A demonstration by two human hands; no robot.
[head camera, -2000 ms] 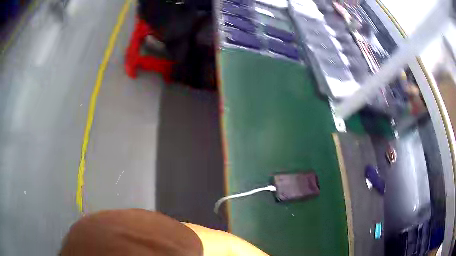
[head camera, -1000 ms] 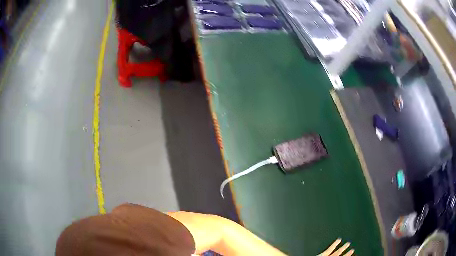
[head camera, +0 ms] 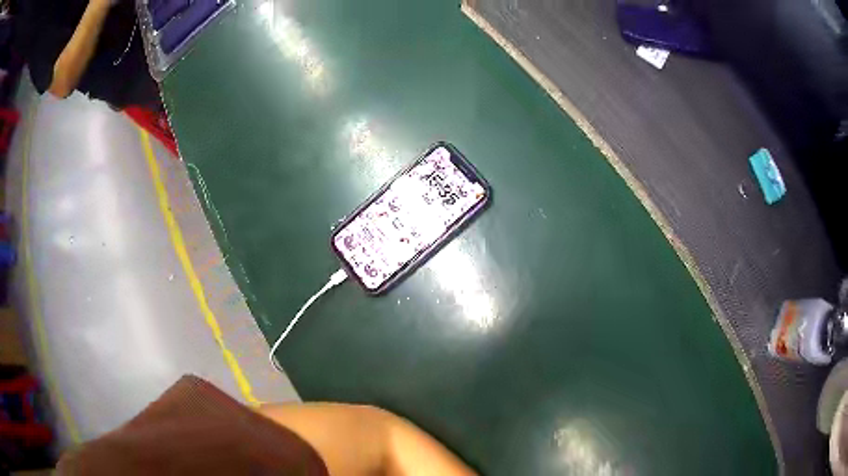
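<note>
A smartphone [head camera: 412, 218] with a lit, light screen showing large digits lies face up on the green bench surface [head camera: 325, 372]. A white charging cable [head camera: 305, 319] runs from its lower end towards the bench's left edge. One of my arms, with a brown sleeve [head camera: 195, 432] and bare forearm [head camera: 363, 432], crosses the bottom of the picture. Its hand is cut off by the lower edge. My other hand is not in view. No hand touches the smartphone.
A tray of dark purple phone cases [head camera: 186, 23] is at the top left. The raised grey shelf [head camera: 632, 121] holds a dark purple item [head camera: 662, 26], a light-blue block [head camera: 768, 176] and a white bottle with an orange label [head camera: 801, 331]. Another person's arm [head camera: 79, 46] shows at the upper left.
The view has turned and moved closer to the smartphone. Its screen, dark before, is now lit. The fingers seen at the bottom one second ago are out of the picture.
</note>
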